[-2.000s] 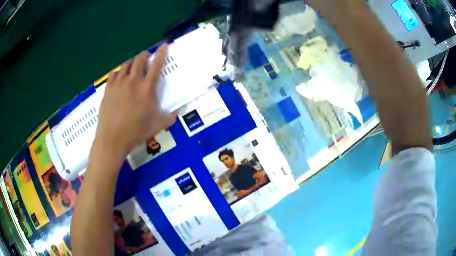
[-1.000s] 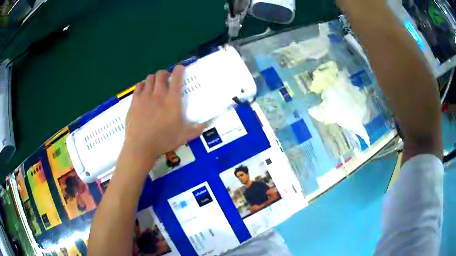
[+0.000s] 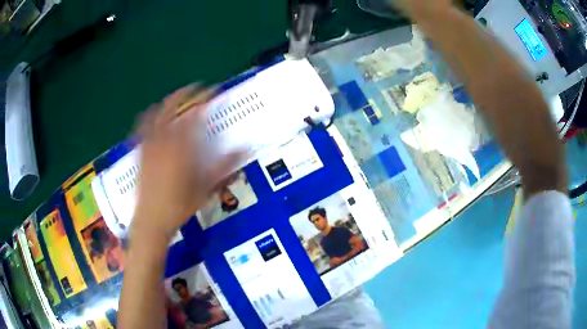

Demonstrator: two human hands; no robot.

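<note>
A long white housing (image 3: 283, 96) with rows of vent slots lies slantwise on the printed mat (image 3: 286, 199). My left hand (image 3: 177, 151) is over its left half, blurred, with thumb and fingers apart. I cannot tell whether it touches the housing. The metal nose of the power screwdriver (image 3: 301, 32) is by the housing's upper right end; blur hides whether they touch. Its upper body is cut off by the top edge. My right forearm reaches up past the top edge, and the hand itself is out of the picture.
A dark green conveyor belt (image 3: 167, 45) runs behind the bench and carries another white housing (image 3: 21, 135) at the left. A crumpled whitish cloth or film (image 3: 444, 125) lies on the mat's right end. A grey box with a blue display (image 3: 529, 40) stands at the upper right.
My left hand has slid left relative to the housing and lost its steady hold. The white housing at the left on the belt shows more fully. A white cylindrical end near the driver has mostly left view.
</note>
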